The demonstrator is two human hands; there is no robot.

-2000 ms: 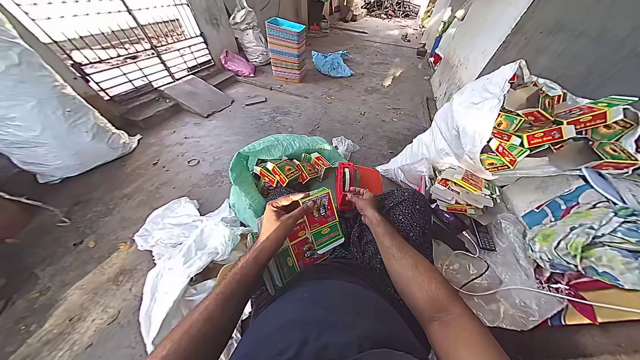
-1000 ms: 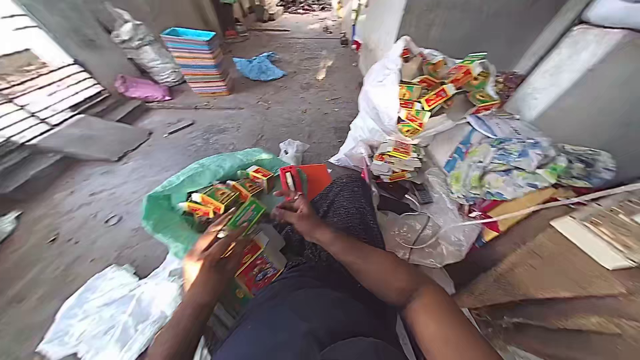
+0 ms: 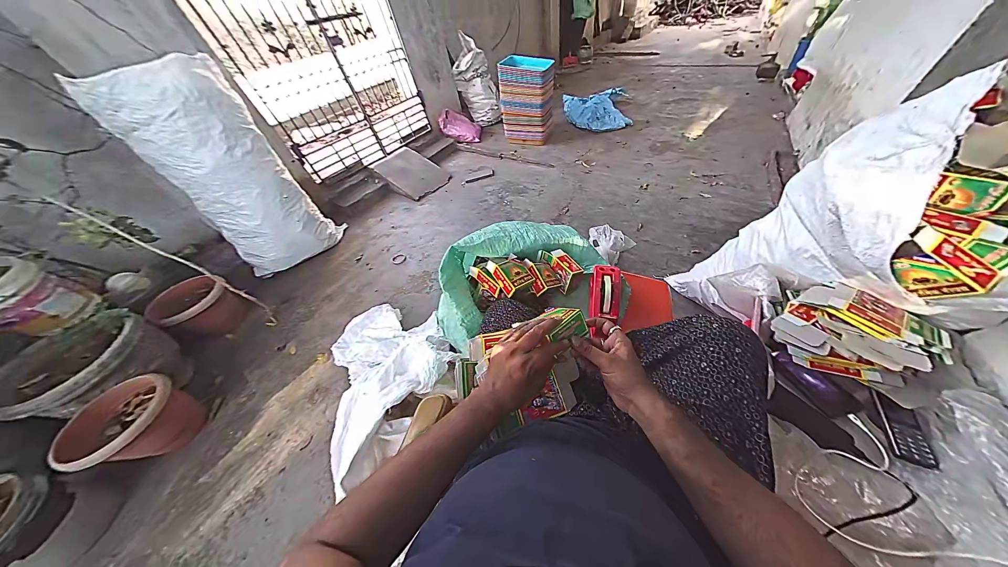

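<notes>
My left hand (image 3: pixel 521 361) holds a green and yellow printed carton (image 3: pixel 565 323) over my lap. My right hand (image 3: pixel 618 364) has its fingertips on the carton's right end. Just beyond that hand a red tape dispenser (image 3: pixel 605 298) lies on an orange surface (image 3: pixel 646 301). Flat printed cartons (image 3: pixel 551 398) rest on my lap, partly hidden under my left hand. Ahead, a green sack (image 3: pixel 465 276) stands open with several folded cartons (image 3: pixel 516 277) in it. At my right is a pile of flattened cartons (image 3: pixel 858 331).
A white sack (image 3: pixel 835 213) of cartons leans at the right, above a phone (image 3: pixel 906 429) and a white cable (image 3: pixel 850 539). White cloth-like plastic (image 3: pixel 386 354) lies at my left. Farther off are terracotta pots (image 3: pixel 126 425), a tall white sack (image 3: pixel 213 157), stacked trays (image 3: pixel 526 102) and a blue bag (image 3: pixel 597 110).
Two seconds ago a flat carton lay spread between my hands; now they hold a narrower, folded-looking one. The view has swung right and then back left.
</notes>
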